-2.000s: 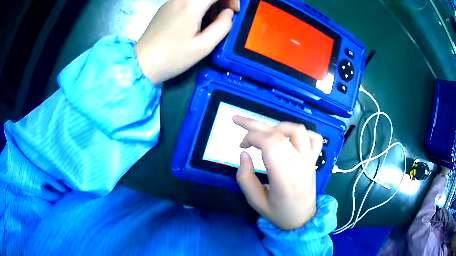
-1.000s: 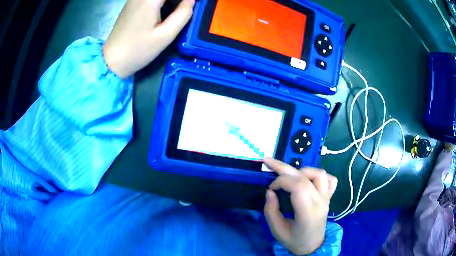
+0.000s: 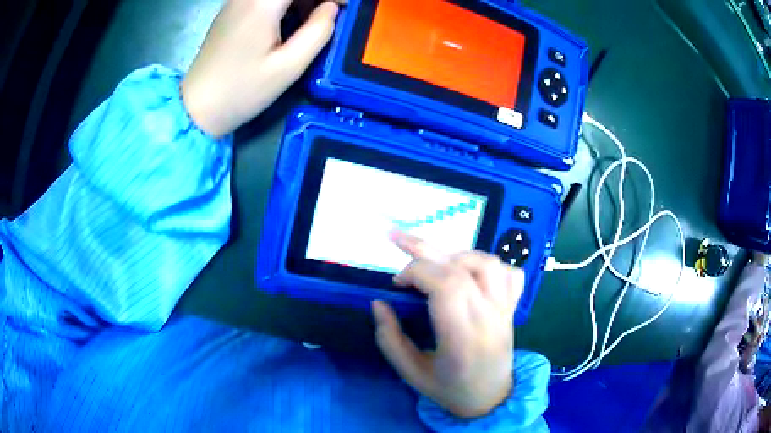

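Note:
Two blue handheld testers lie one above the other on the dark green bench. The far tester [image 3: 554,139] shows an orange screen. The near tester [image 3: 279,245] shows a white screen [image 3: 347,211] with a dotted cyan line towards its upper right. My right hand [image 3: 461,313] is over the near tester, its index fingertip at the middle of the screen, holding nothing. My left hand [image 3: 258,63] rests at the far tester's upper left end; its fingertips are partly cut off by the top edge, so its grip is unclear.
White cables [image 3: 621,245] run from the right sides of both testers and lie looped on the bench [image 3: 668,161]. A small yellow-and-black item [image 3: 710,258] lies at the right. A blue case or housing [image 3: 748,169] stands at the far right. Another person's sleeve [image 3: 731,347] shows at lower right.
My right hand has moved from the near screen's lower right corner to its middle. The cyan line now runs towards the upper right instead of the lower right. The view has shifted slightly.

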